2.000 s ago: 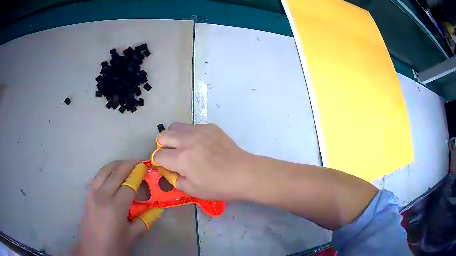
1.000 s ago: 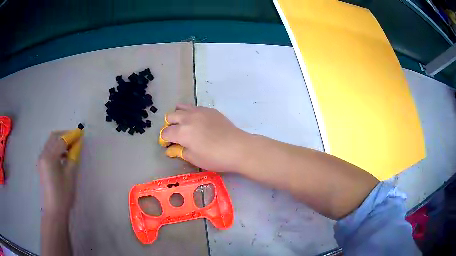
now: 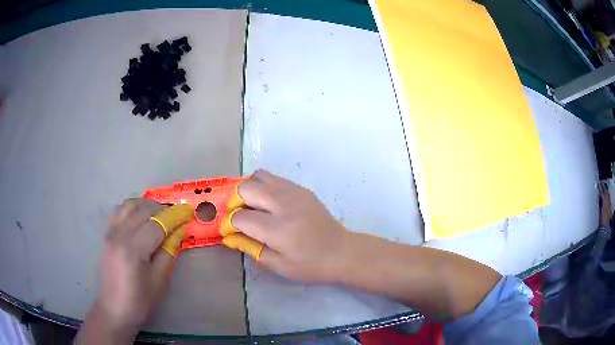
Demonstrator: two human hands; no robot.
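Observation:
An orange-red controller grip shell (image 3: 206, 229) lies on the table, ribbed inner face up, with its middle hole showing. Two small black parts (image 3: 203, 191) sit in its upper edge. My left hand (image 3: 141, 242), with yellow finger cots, is on the shell's left end. My right hand (image 3: 283, 226), also with yellow cots, is on its right end. The fingers cover both large side holes. Whether the fingertips hold a black part cannot be seen. A pile of small black parts (image 3: 155, 79) lies further up on the left.
A large yellow sheet (image 3: 472, 128) with a white edge lies on the right of the seamed grey-white table (image 3: 324, 94). A dark green strip runs behind. Red items (image 3: 411, 335) are below the table's front edge. Another person's arm (image 3: 605, 205) shows at the far right.
My left hand has come from the left and my right hand has come down onto the shell; both now touch it. The loose black part on the left is gone. The whole view has shifted.

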